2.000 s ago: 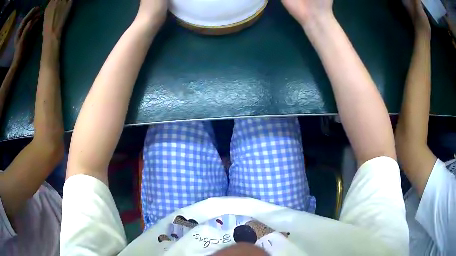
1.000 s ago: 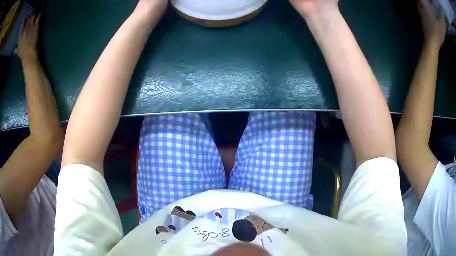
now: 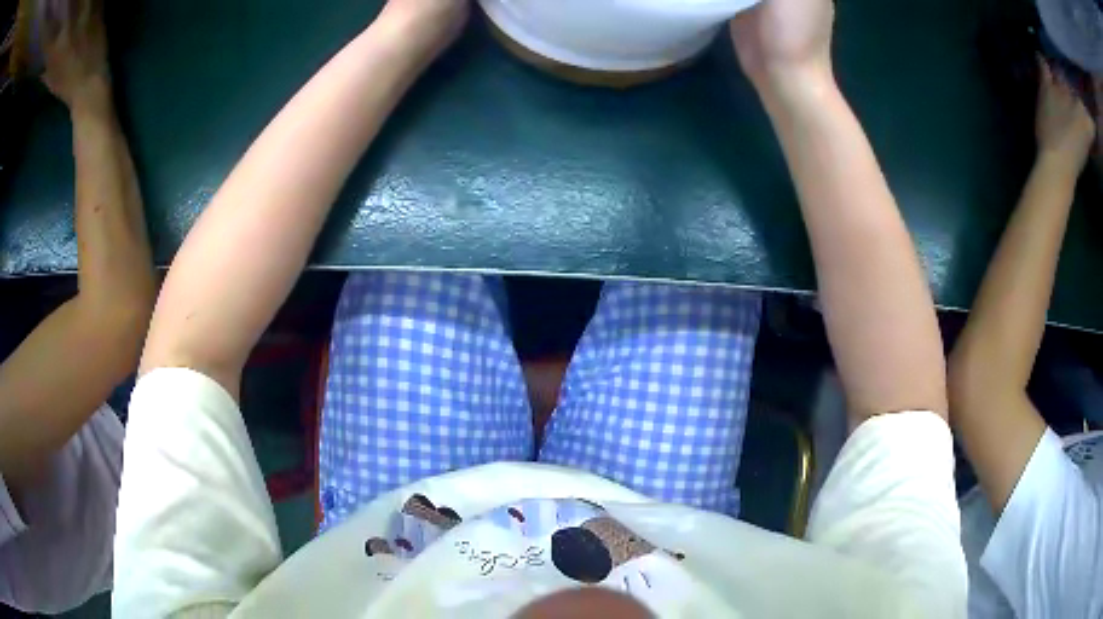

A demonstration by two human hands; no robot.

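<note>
A white housing (image 3: 623, 27) with a gold-brown rim (image 3: 593, 75) below it is at the top edge of the picture, cut off by it. It looks slightly tilted. My right hand (image 3: 786, 36) is at the housing's right side, its fingers partly hidden or out of the picture; it seems to grip the white edge. My left hand (image 3: 429, 15) is at the left side of the housing, cut off by the top edge, so its fingers do not show.
The dark green bench top (image 3: 544, 194) has a pale front edge above my lap. A neighbour's arm and hand (image 3: 73, 55) are at the left. Another neighbour's hand (image 3: 1064, 115) is at the far right, beside a pale shiny thing (image 3: 1074, 30).
The housing has moved to the right and now looks tilted. My left hand has moved right with it, and my right hand now meets its edge. The neighbours' hands have shifted.
</note>
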